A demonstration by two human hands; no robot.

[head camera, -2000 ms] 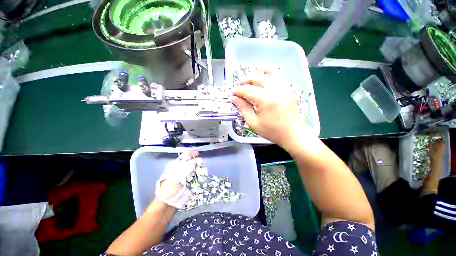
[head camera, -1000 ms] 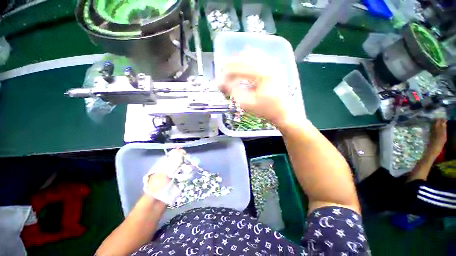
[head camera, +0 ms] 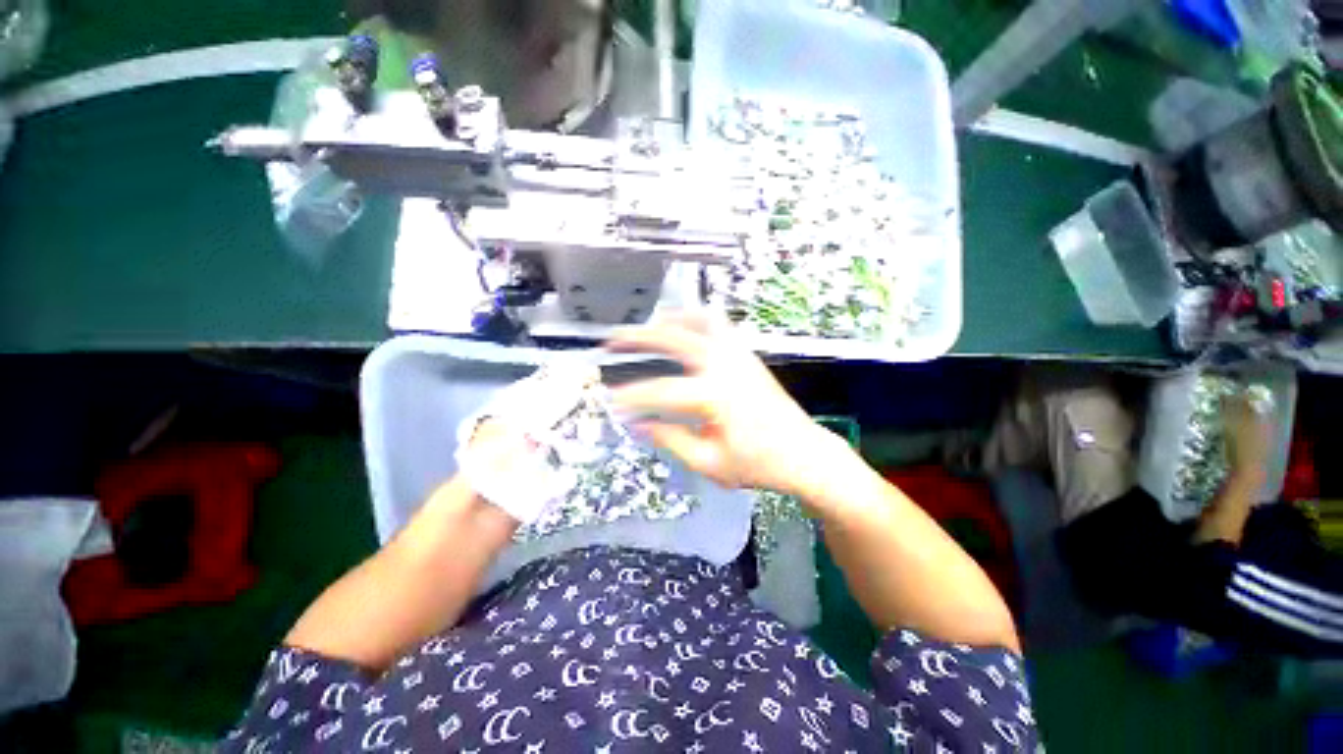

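The pale lap tray (head camera: pixel 390 442) holds a thin heap of small silvery-white workpieces (head camera: pixel 626 494). My left hand (head camera: pixel 533 432), in a white glove, is over the tray's left part with some workpieces at its fingers. My bare right hand (head camera: pixel 714 401) is beside it over the tray's right part, fingers pointing left and slightly apart; whether it holds a piece cannot be told. The silver pneumatic assembly head (head camera: pixel 405 162) lies beyond the hands, and no hand touches its right end.
A whitish bench bin (head camera: pixel 946 221) of white and green pieces stands right of the head. The bowl feeder (head camera: pixel 545 44) is behind. A clear plastic box (head camera: pixel 1115 262) is at right. A neighbouring person's hand (head camera: pixel 1245 449) is in another tub (head camera: pixel 1278 398). A green crate is partly hidden by my right arm.
My right hand has come down from the bench bin and machine's right end to the lap tray, beside my left hand. The left hand stays over the tray. The camera view has shifted.
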